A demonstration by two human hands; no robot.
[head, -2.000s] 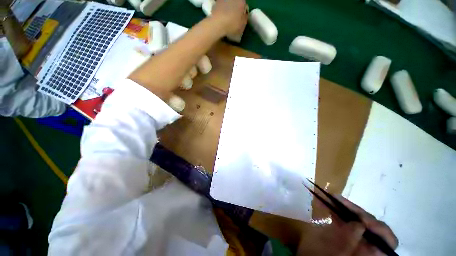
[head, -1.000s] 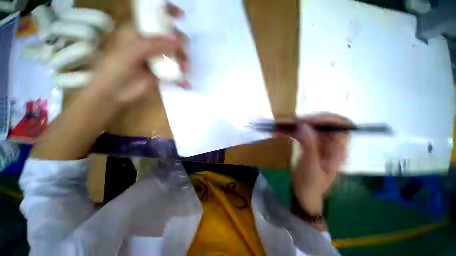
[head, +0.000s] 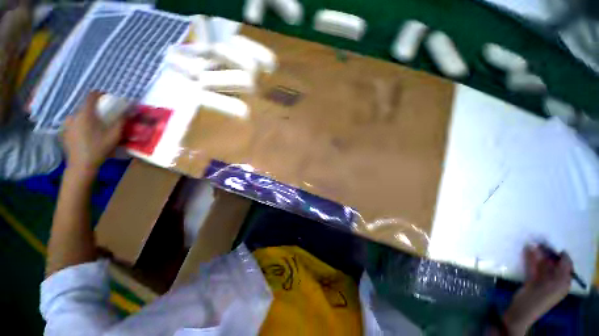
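Note:
My left hand is at the far left beside the label sheets. Its fingers are around an off-white housing, blurred and partly hidden. The label sheets show tight grids of small dark rectangles. My right hand is at the lower right, over the near edge of a blank white sheet. It holds slim black tweezers; the fingers hide part of them. A group of off-white housings lies on the left end of the brown cardboard board.
More housings lie in a curved row on the green surface behind the board. Shiny film covers the board's near edge. An open cardboard box is below left. Another person's sleeve shows at far left.
The blank sheet is gone from the board's middle, and paper now shows at far right. My left hand has moved left to the label sheets. My right hand has moved right with the tweezers.

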